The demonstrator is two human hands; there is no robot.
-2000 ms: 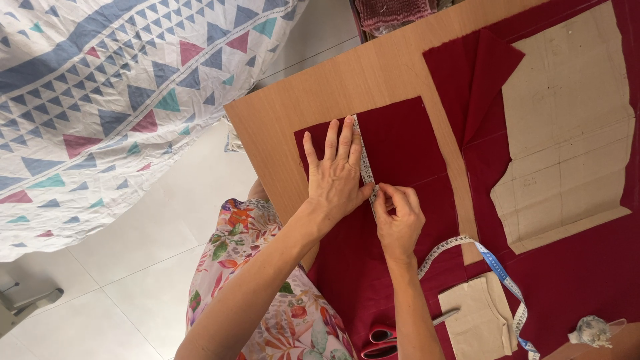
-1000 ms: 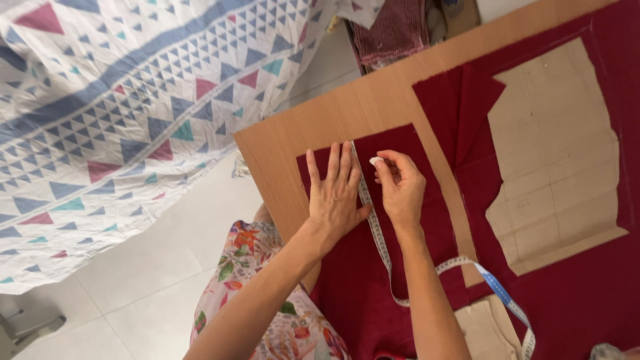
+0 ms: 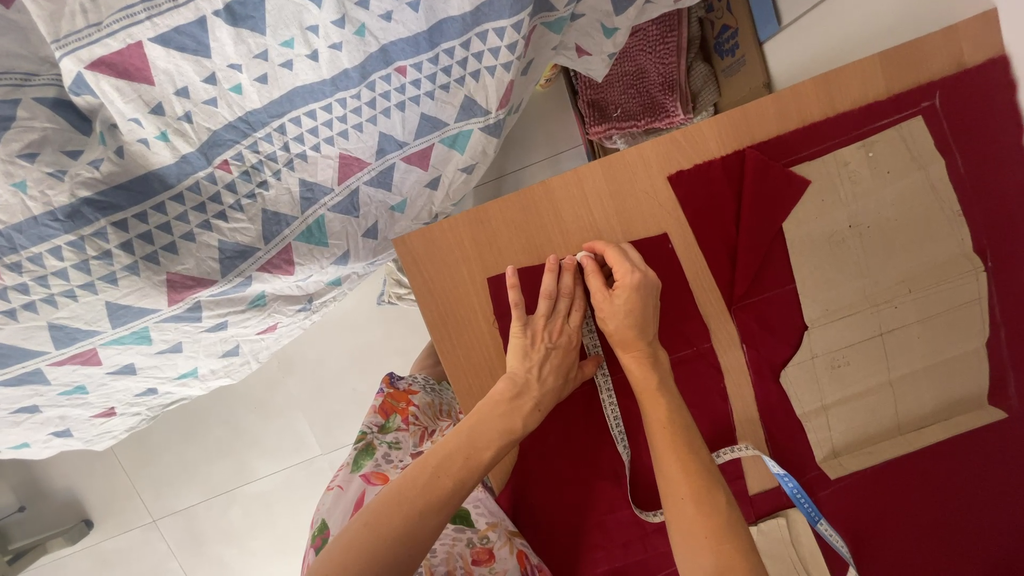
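Note:
Dark red fabric point(image 3: 672, 288) lies flat on a wooden table point(image 3: 528, 212). My left hand point(image 3: 546, 344) presses on it with spread fingers, along a white tape measure point(image 3: 610, 404). My right hand point(image 3: 624, 296) pinches a small white piece, likely tailor's chalk point(image 3: 583, 256), at the fabric's upper edge beside my left fingertips. The tape runs down from between the hands, passes under my right forearm and curls out on the right, where its blue side point(image 3: 792, 484) shows.
A large paper pattern piece point(image 3: 888, 304) lies on more red fabric at the right, with a smaller one point(image 3: 788, 544) below. A folded fabric corner point(image 3: 768, 208) is near it. A triangle-patterned cloth point(image 3: 264, 200) hangs at left. Beyond the table are a pink textured mat point(image 3: 636, 76) and a cardboard box point(image 3: 734, 56).
My right hand has moved up with the white piece, from beside my left thumb to the fabric's upper edge. My left hand stays flat along the tape.

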